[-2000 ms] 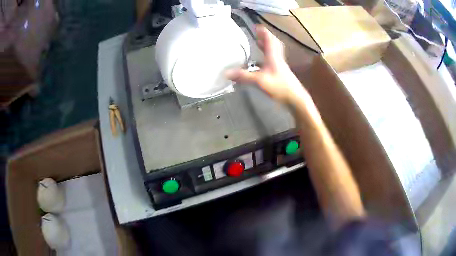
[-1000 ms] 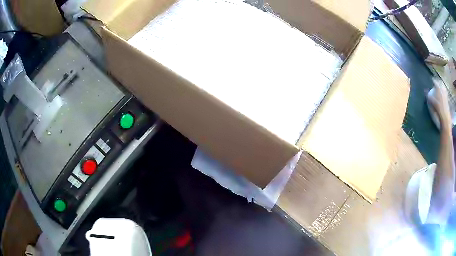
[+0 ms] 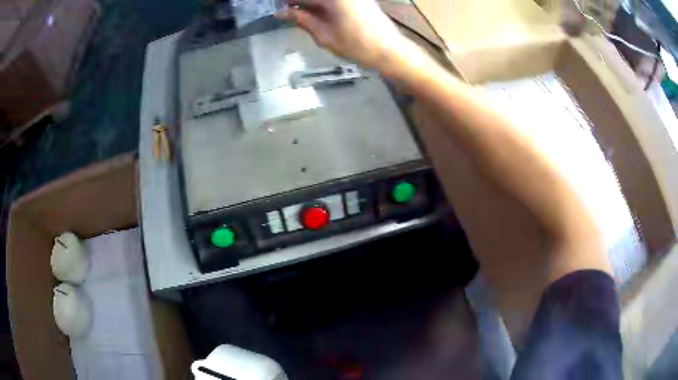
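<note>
The holding fixture (image 3: 279, 107), a pale block, stands on the grey machine bed (image 3: 245, 174) with no housing on it. My right hand (image 3: 334, 26) is at the top edge, its fingertips at a silvery, clear-looking wrapped part (image 3: 256, 9) above the fixture. Blur hides whether they grip it. A white plastic housing (image 3: 241, 365) with a dark slot shows at the bottom edge, cut off by it. No hand shows on that housing. My left hand is out of the picture.
The front panel has two green buttons (image 3: 223, 237) and a red button (image 3: 315, 217) between them. Pliers (image 3: 161, 142) lie left of the bed. Two white shells (image 3: 72, 310) sit in the left carton (image 3: 82, 185). The right carton (image 3: 476, 200) holds whitish packed material.
The housing seen on the fixture two seconds ago is off it. The view swung right, then back to the machine. My right hand has come up to the wrapped part.
</note>
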